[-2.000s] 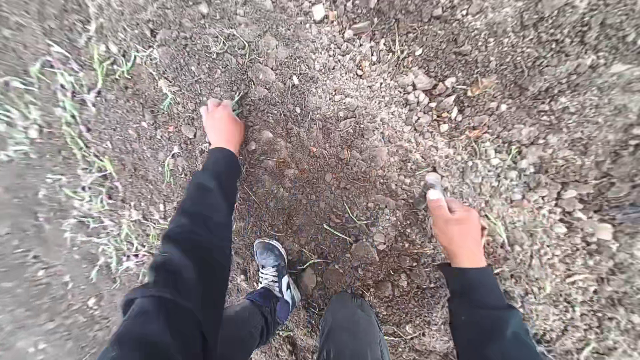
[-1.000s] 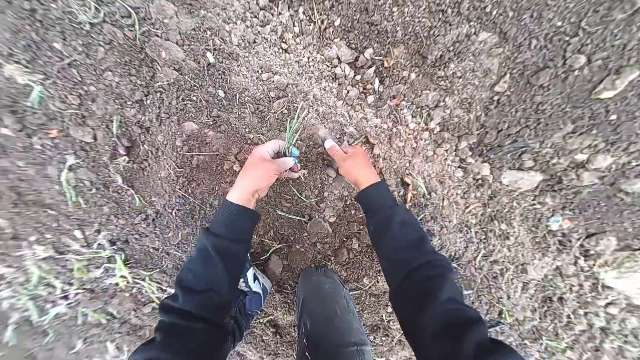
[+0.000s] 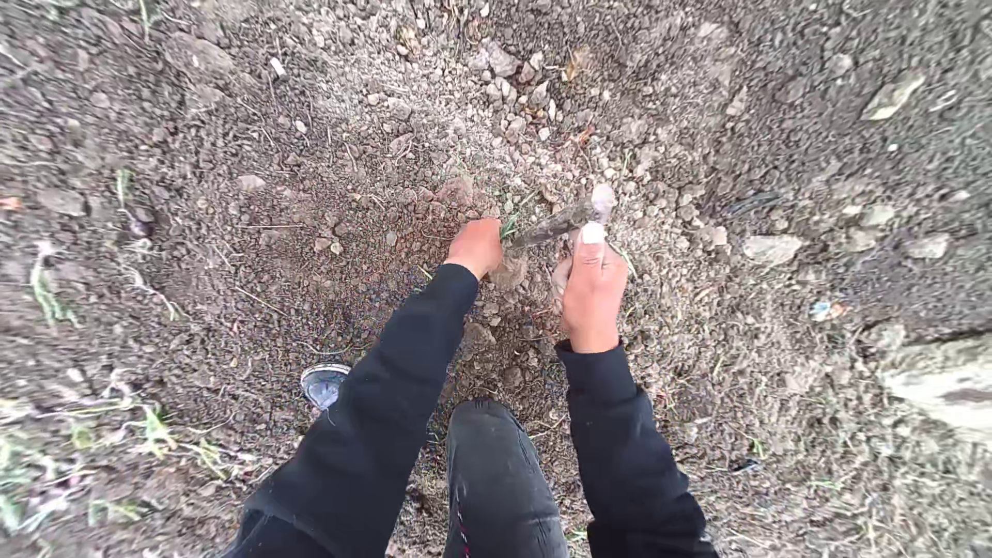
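Observation:
My left hand (image 3: 478,246) is low over the soil (image 3: 372,271), with a few thin green blades (image 3: 508,226) showing beside its fingers; the fingertips are hidden. In my right hand (image 3: 594,291) is a soil-covered hand tool with a narrow blade (image 3: 550,226), its exact kind not clear. A pale rounded end of the tool (image 3: 602,198) stands above my right thumb, and the blade slants down to the left, close to my left fingers.
Pebbles (image 3: 508,97) lie scattered ahead. Larger flat stones (image 3: 773,248) and a pale block (image 3: 945,384) are at the right. Wilted weeds (image 3: 155,430) lie at the lower left. My knee (image 3: 500,473) and shoe (image 3: 324,384) are below my arms.
My left hand, out to the left two seconds ago, came in beside the right one, where it held a green tuft one second ago. The tool's blade now points toward my left hand.

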